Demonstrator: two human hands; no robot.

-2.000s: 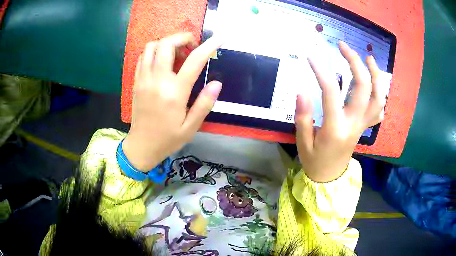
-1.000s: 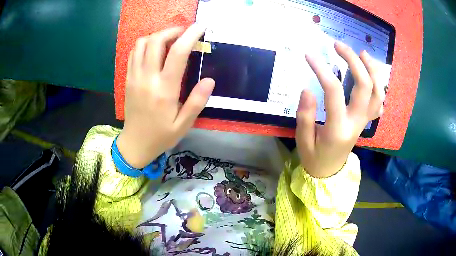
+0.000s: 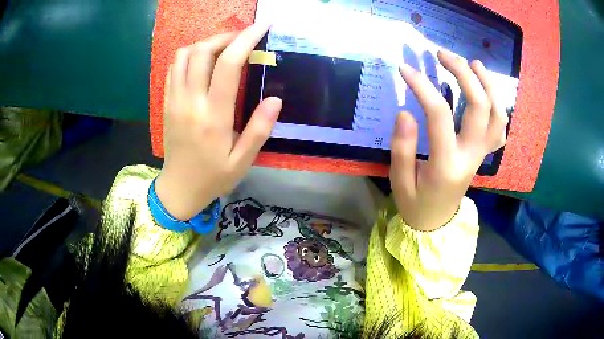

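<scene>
A black-edged tablet [image 3: 331, 142] with a lit screen and white glare lies in an orange-red foam carrier [image 3: 536, 99]; its top edge is cut off by the picture. A dark window [image 3: 314, 93] shows at the lower left of the screen. A yellow tape tab [image 3: 263, 58] is at the tablet's left edge. My left hand [image 3: 205, 119], with a blue wrist strap [image 3: 173, 215], lies over the left edge of tablet and carrier, fingers apart. My right hand [image 3: 447, 145] is over the right part of the screen, fingers spread and bent. Neither hand grips anything.
The carrier lies on a shiny green surface [image 3: 73, 59]. My lap shows a white garment with a printed pattern [image 3: 311, 259]. Blue clothing [image 3: 563, 245] is at the right and green-yellow clothing [image 3: 26, 142] at the left. The dark floor has a yellow line [image 3: 506, 267].
Tablet and carrier sit slightly higher and further left in the picture. My left hand has shifted a little left, leaving the yellow tab more exposed. The glare on the screen has changed shape.
</scene>
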